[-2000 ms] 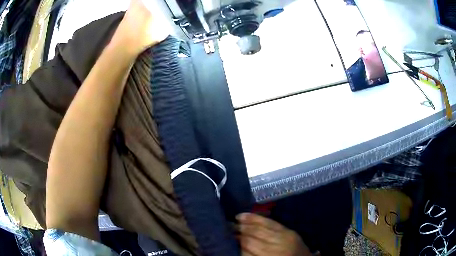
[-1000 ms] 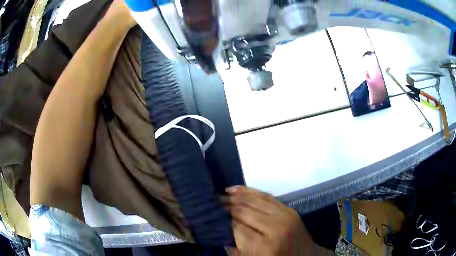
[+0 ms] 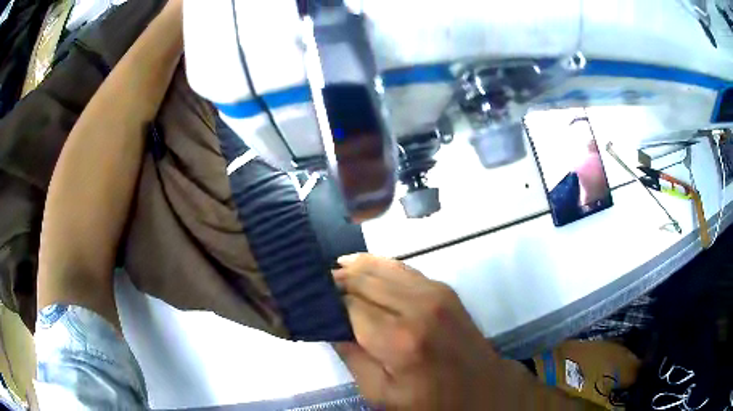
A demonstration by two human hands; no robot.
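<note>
The navy ribbed waistband [image 3: 281, 249] runs from under the machine head down to my right hand. The brown garment body [image 3: 189, 233] lies gathered to its left, under my left forearm. My right hand [image 3: 398, 321] grips the near end of the waistband at its right edge. My left hand is out of sight past the top edge and behind the machine head; only the forearm and the light blue sleeve show. A short piece of white drawcord [image 3: 241, 161] shows on the band near the machine. The needle area is hidden by the head.
The white sewing machine [image 3: 273, 48] with a blue stripe fills the top. A phone [image 3: 580, 172] lies on the white table, with small tools [image 3: 675, 189] right of it. A grey scale [image 3: 579, 311] edges the table. A cardboard box [image 3: 599, 365] and dark cloth with white cords are below right.
The machine head now fills more of the view. My right hand has moved up towards the machine with the waistband end, and the drawcord loop has moved up to beside the machine head.
</note>
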